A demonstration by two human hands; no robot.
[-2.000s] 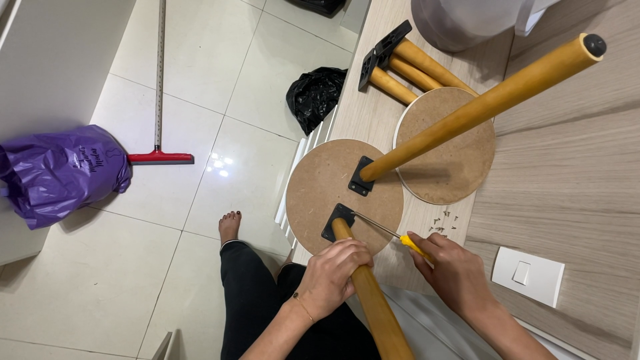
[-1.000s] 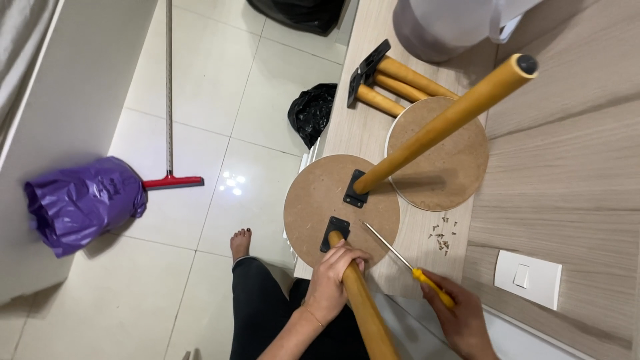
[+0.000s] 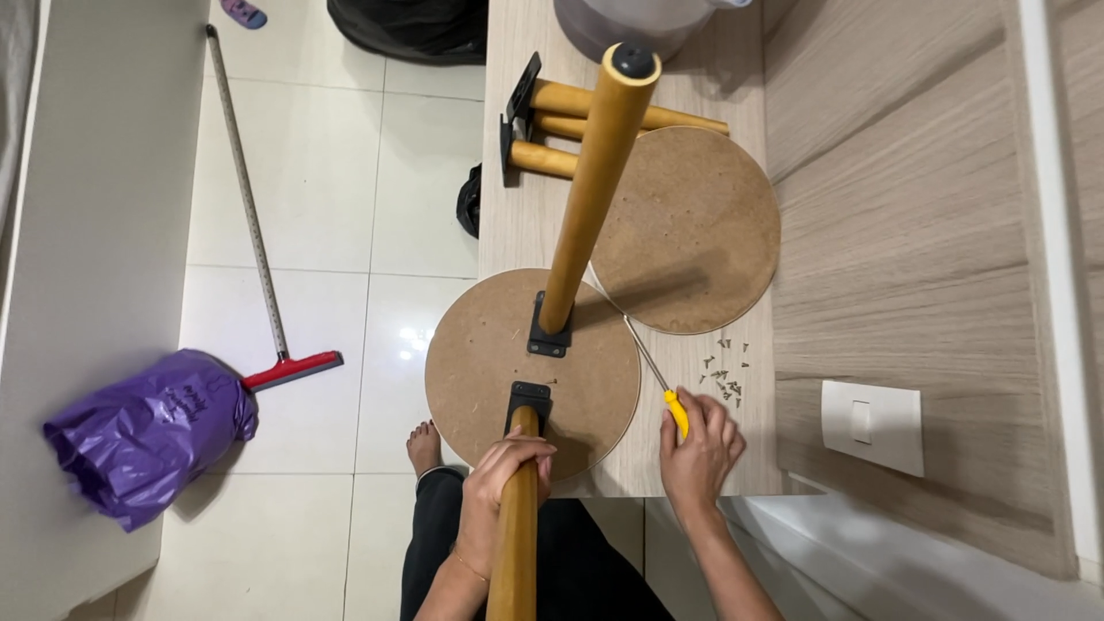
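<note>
My left hand (image 3: 503, 483) grips a round wooden leg (image 3: 517, 535) near its black metal mounting plate (image 3: 529, 399), which lies on a round fiberboard disc (image 3: 470, 362). A small screw (image 3: 552, 381) lies on the disc just above that plate. Another wooden leg (image 3: 595, 190) stands up from the same disc on its own black plate (image 3: 550, 341). In my right hand (image 3: 703, 448) is a screwdriver with a yellow handle (image 3: 678, 414); its tip is near the disc's right edge. Several small screws (image 3: 724, 375) lie loose on the wood-grain surface above my right hand.
A second fiberboard disc (image 3: 690, 224) touches the first. Behind it lie several wooden legs (image 3: 552, 159) with black plates, near a translucent container (image 3: 630, 21). A wall switch (image 3: 871, 427) is at the right. On the floor side are a red squeegee (image 3: 293, 369) and purple bag (image 3: 164, 431).
The screwdriver tip, at the held leg's plate two seconds ago, is now away to the right near the disc's edge. The view has shifted. My left hand still holds the leg.
</note>
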